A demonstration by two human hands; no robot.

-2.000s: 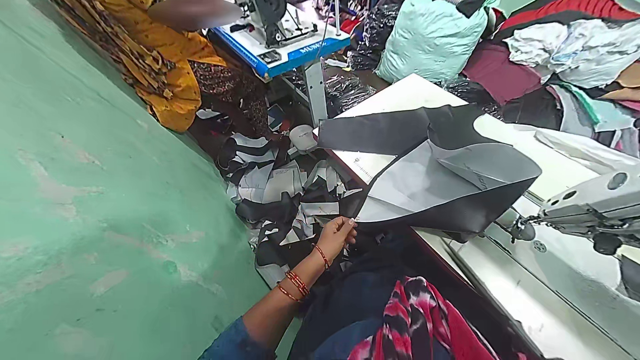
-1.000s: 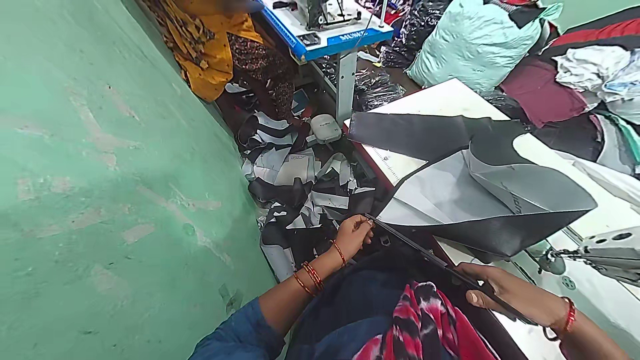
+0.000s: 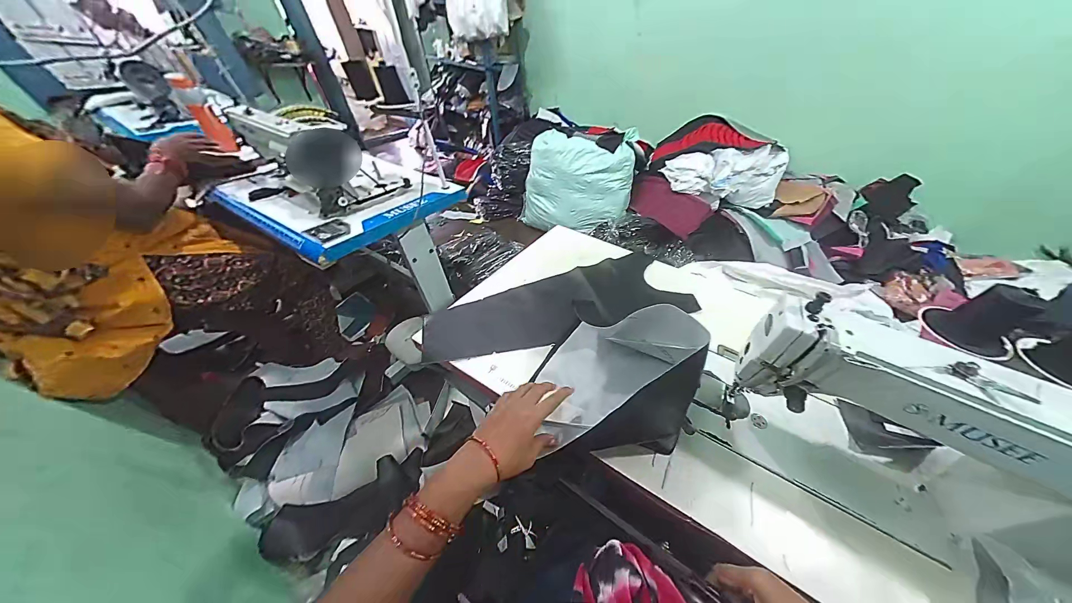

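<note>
My left hand [image 3: 521,425], with red bangles on the wrist, lies on the near left edge of a black fabric piece with a grey backing [image 3: 615,368], its fingers apart. The piece is folded and curled up on the white sewing table [image 3: 544,260], beside a flat dark fabric panel [image 3: 511,314]. My right hand [image 3: 754,582] is at the bottom edge, mostly out of frame, near the lower end of a dark narrow strip [image 3: 615,523]; its grip is hidden. To the right stands a white industrial sewing machine [image 3: 904,394], its needle area close to the fabric.
Cut fabric pieces [image 3: 335,444] are heaped on the floor at left. A person in yellow [image 3: 84,318] sits at another sewing machine table [image 3: 335,218]. Behind my table are a stuffed pale green bag [image 3: 578,180] and piled cloth [image 3: 729,167]. A green wall [image 3: 796,75] rises behind.
My left hand has gone from the strip's end at the fabric's corner onto the fabric, its fingers now spread. My right hand is now nearly out of frame. The view has tilted up.
</note>
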